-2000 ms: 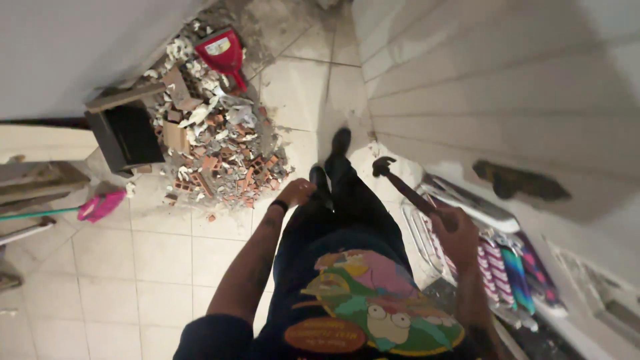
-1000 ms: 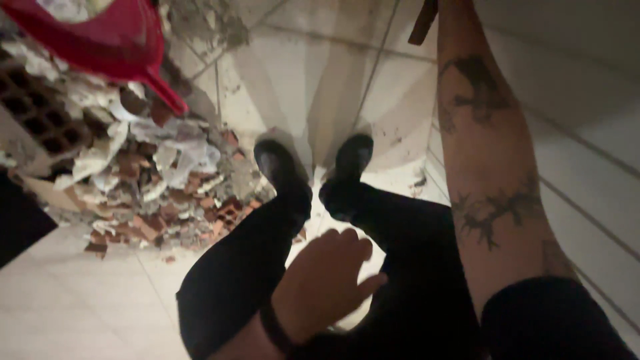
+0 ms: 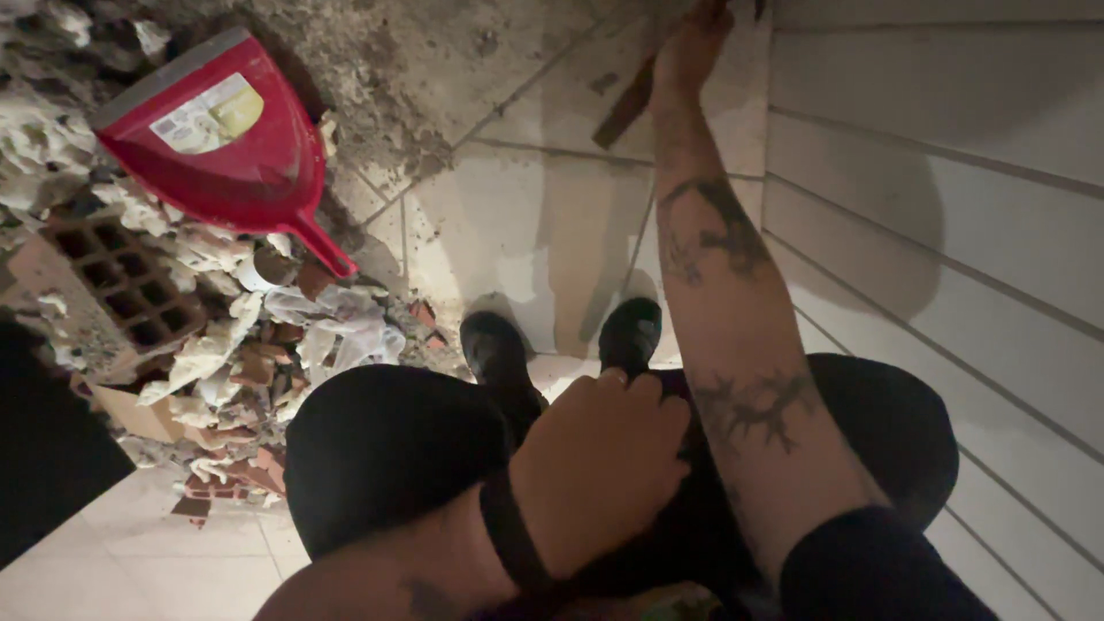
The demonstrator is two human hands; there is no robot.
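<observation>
My right hand [image 3: 700, 47] reaches out to the top edge of the view, beside the tiled wall, closed around a hammer's handle [image 3: 628, 108]. The handle's end sticks out below the fist, over the floor; the head is mostly outside the view. My left hand [image 3: 604, 457], with a black band at the wrist, hangs over my bent knees. Its back faces up and its fingers curl down; the palm is hidden, and no object shows in it. Both black shoes [image 3: 631, 332] stand on the floor tiles between the rubble and the wall.
A heap of rubble at the left holds a hollow brick [image 3: 129, 285], plaster chunks, brick shards and crumpled plastic [image 3: 349, 328]. A red dustpan [image 3: 233, 147] lies on it. A black object [image 3: 52, 440] stands at the left edge. The tiled wall [image 3: 931, 172] runs along the right.
From standing, I have crouched, and the view is much closer to the floor. My right hand with the hammer has moved forward, to the foot of the wall.
</observation>
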